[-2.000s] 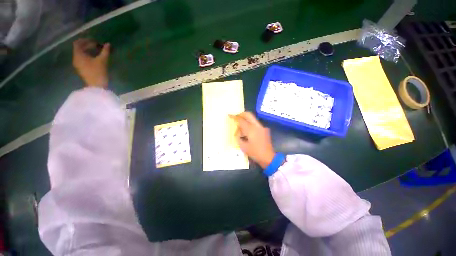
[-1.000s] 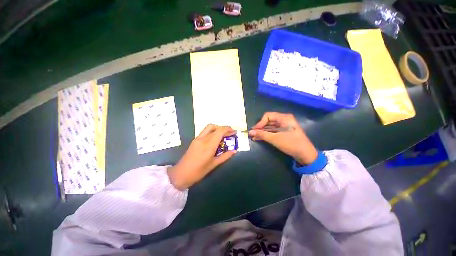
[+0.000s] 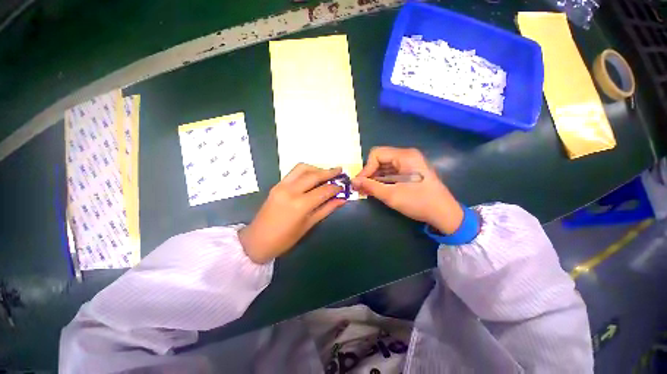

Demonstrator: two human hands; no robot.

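My left hand [image 3: 296, 208] holds a small dark and white electronic module [image 3: 342, 187] between thumb and fingers, at the near end of a yellow backing strip [image 3: 316, 109]. My right hand [image 3: 409, 186] holds metal tweezers [image 3: 401, 177], whose shaft shows beside the fingers. The right fingertips are at the module's right side. They and the left fingers cover much of the module and the tweezer tips. A blue wrist strap [image 3: 461, 225] is on my right wrist.
A blue bin [image 3: 461, 120] of small white pieces stands beyond my right hand. Spare yellow sheets [image 3: 567, 88] and a tape roll [image 3: 613, 75] lie at right. A small printed sheet [image 3: 218, 159] and tall printed sheets [image 3: 95, 182] lie at left. The belt's worn edge [image 3: 249, 33] runs behind.
My left hand came from the belt to the bench with a module, and my right hand met it there. Since then the right fingertips moved closer against the module. The view has shifted nearer the bench.
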